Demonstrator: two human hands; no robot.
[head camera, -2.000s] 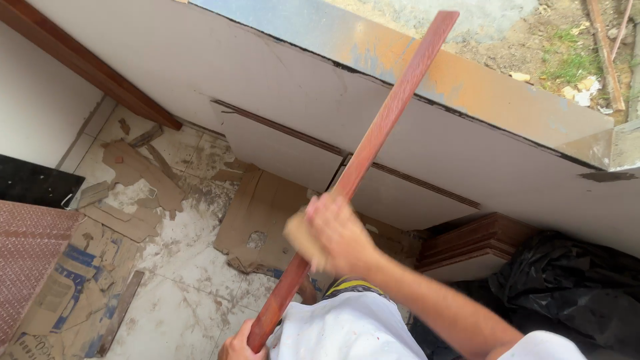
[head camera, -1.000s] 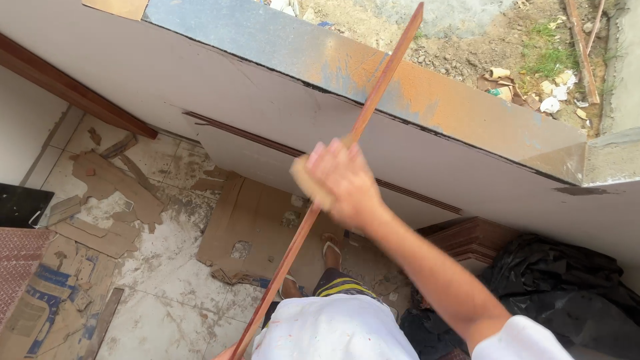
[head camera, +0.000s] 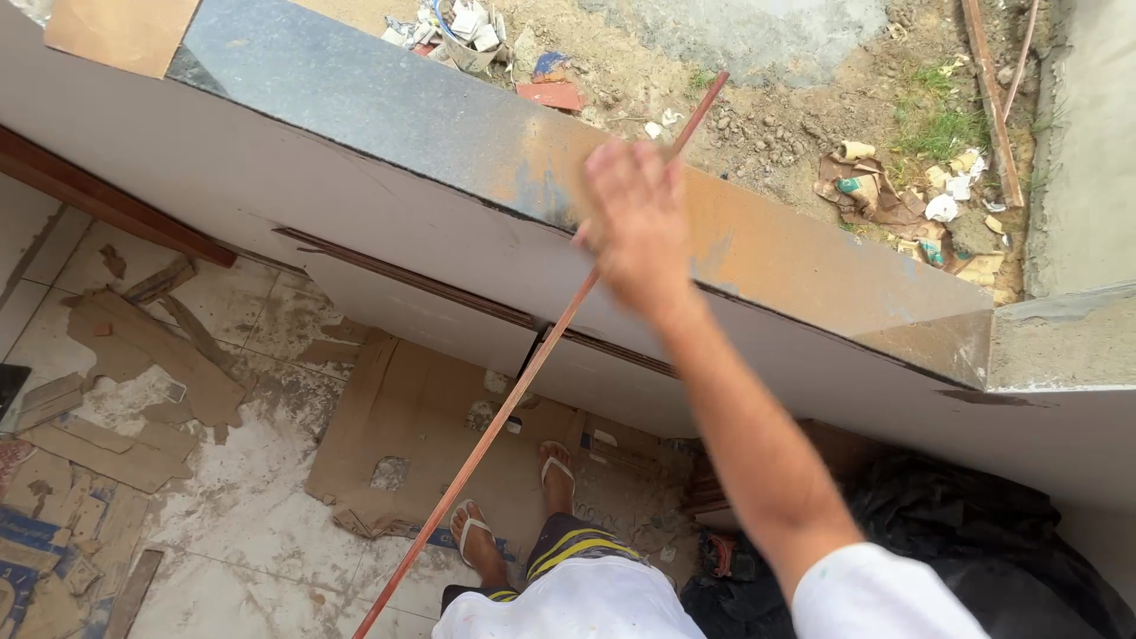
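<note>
A long, thin reddish-brown wooden strip (head camera: 497, 419) slants from the bottom of the view up across the window sill, with its narrow edge toward me. My right hand (head camera: 641, 222), blurred, is on the strip near its upper part, over the sill; its fingers hide whatever lies under them. The far tip of the strip sticks out past the sill above the soil outside. My left hand is out of the frame, and the strip's lower end runs off the bottom edge.
The stone sill (head camera: 373, 115) crosses the view, partly coated orange-brown. Flattened cardboard (head camera: 417, 408) lies underfoot on the dusty tile floor. Reddish-brown boards lean at the wall on the left. Black plastic sheeting (head camera: 958, 524) is heaped at lower right. Rubble and a wooden stick lie outside.
My right hand has moved up along the strip toward its far end. Earlier a tan block showed under that hand. The strip's broad face, seen two seconds ago, now shows as a narrow edge.
</note>
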